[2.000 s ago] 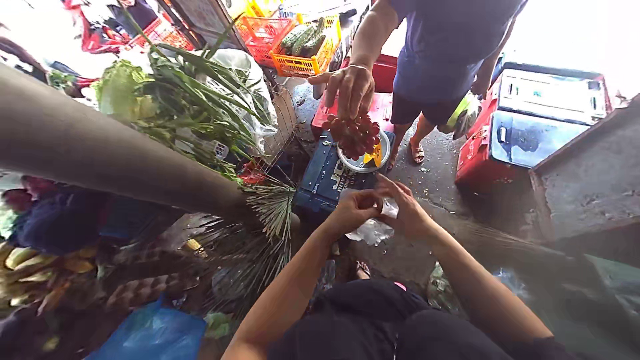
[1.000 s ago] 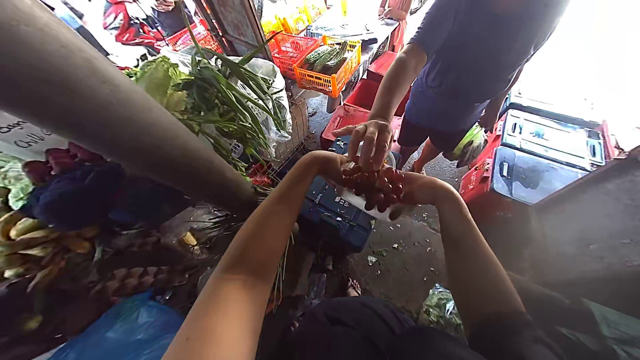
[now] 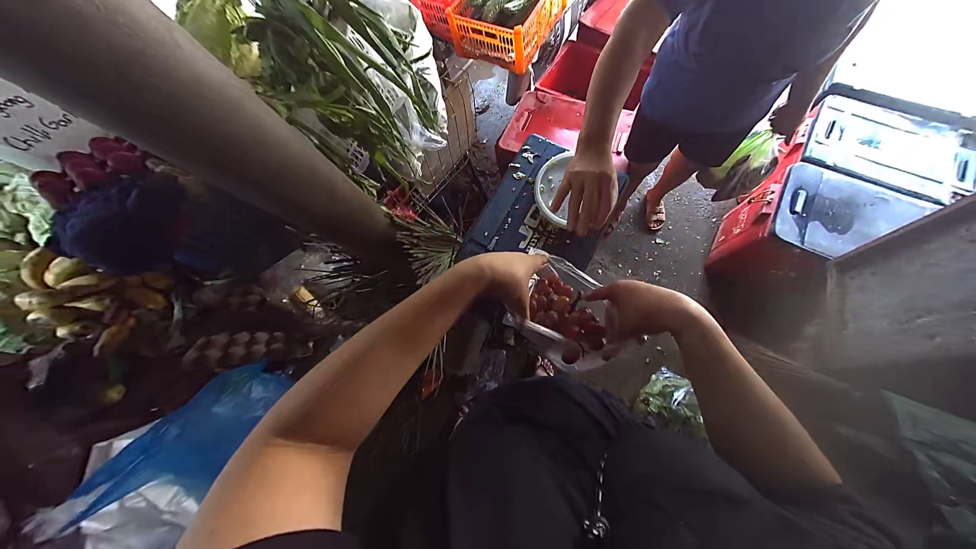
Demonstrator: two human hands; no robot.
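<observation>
Red grapes (image 3: 560, 305) lie in a clear plastic bag (image 3: 537, 335) in front of my body. My left hand (image 3: 512, 278) grips the bag's rim on one side, its fingers partly hidden behind the plastic. On the other side my right hand (image 3: 637, 311) holds the bag, with the thumb reaching over the grapes. Just beyond, another person's hand (image 3: 585, 191) hangs over a white round bowl (image 3: 550, 183), which stands on a dark blue lidded box (image 3: 496, 217).
Red bins (image 3: 526, 122) and an orange crate (image 3: 499, 42) stand ahead. Leafy greens (image 3: 335, 91) and a thick pole (image 3: 252, 114) are at left, red cool boxes (image 3: 751, 221) at right. A bag of greens (image 3: 671, 400) lies near my right forearm.
The other person's hand held the grapes two seconds ago; it is now away from them. The grapes have come down into the bag between my hands. The view has shifted closer over the scene.
</observation>
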